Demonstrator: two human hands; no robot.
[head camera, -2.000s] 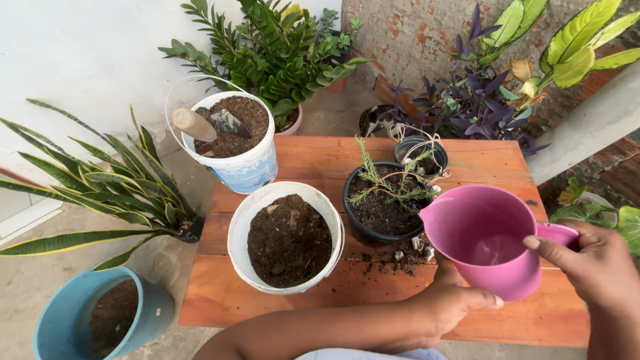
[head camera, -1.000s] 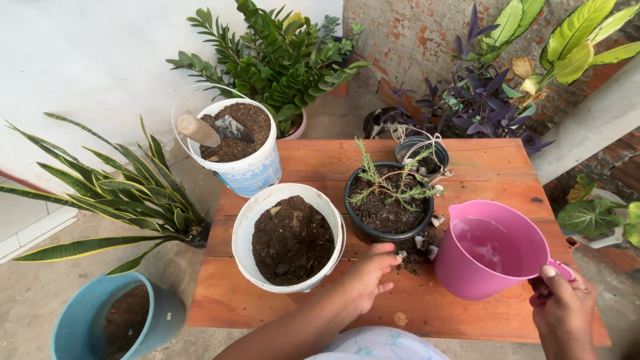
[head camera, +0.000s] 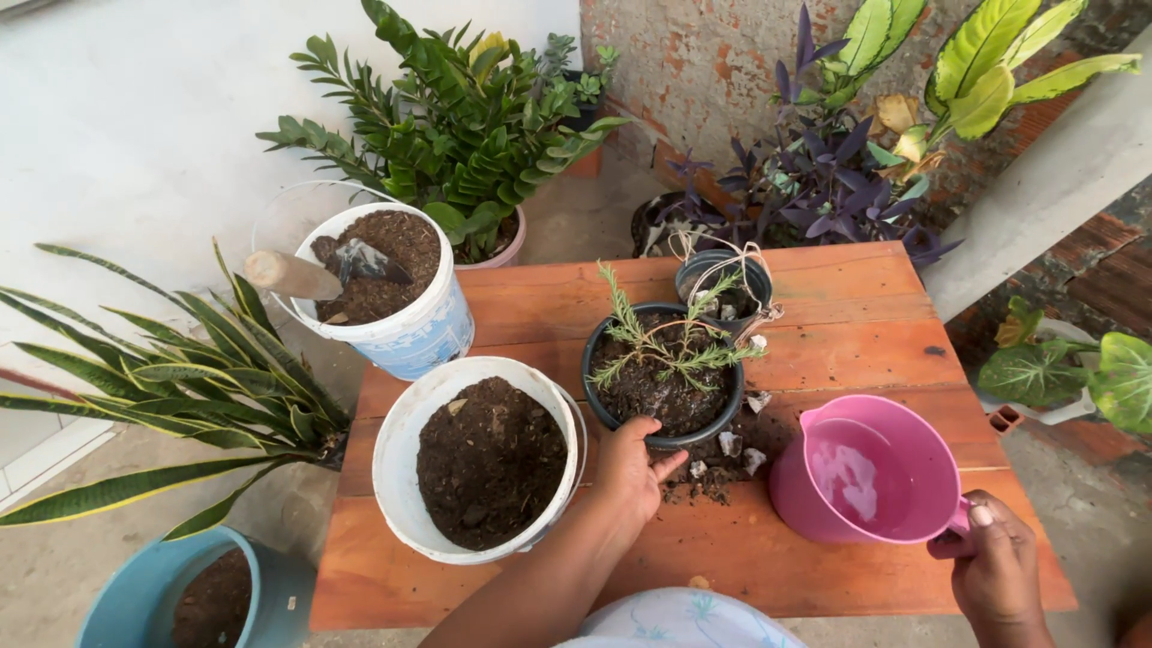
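Note:
On the wooden table (head camera: 810, 585), a dark round pot (head camera: 666, 441) holds soil and a small plant with needle-like leaves (head camera: 661, 346). My left hand (head camera: 632, 468) is at the pot's near rim, thumb on the rim and a finger pointing along its outer side. My right hand (head camera: 994, 549) grips the handle of a pink plastic jug (head camera: 868, 472), which holds some clear liquid and is upright at the table's right. Left of the pot is a white bucket of dark soil (head camera: 490, 463). Behind it, a second white bucket (head camera: 409, 337) holds soil and a wooden-handled trowel (head camera: 301, 274).
A small dark pot with strings (head camera: 724, 288) is behind the plant pot. Pale chunks (head camera: 754, 461) and spilled soil lie beside it. A blue tub (head camera: 171, 585) stands on the floor at left, below a snake plant (head camera: 243, 387). More potted plants stand behind the table.
The jug was tilted between both hands over the table's right side; it now stands more upright, held by my right hand alone. My left hand has moved left from the jug to the pot's rim.

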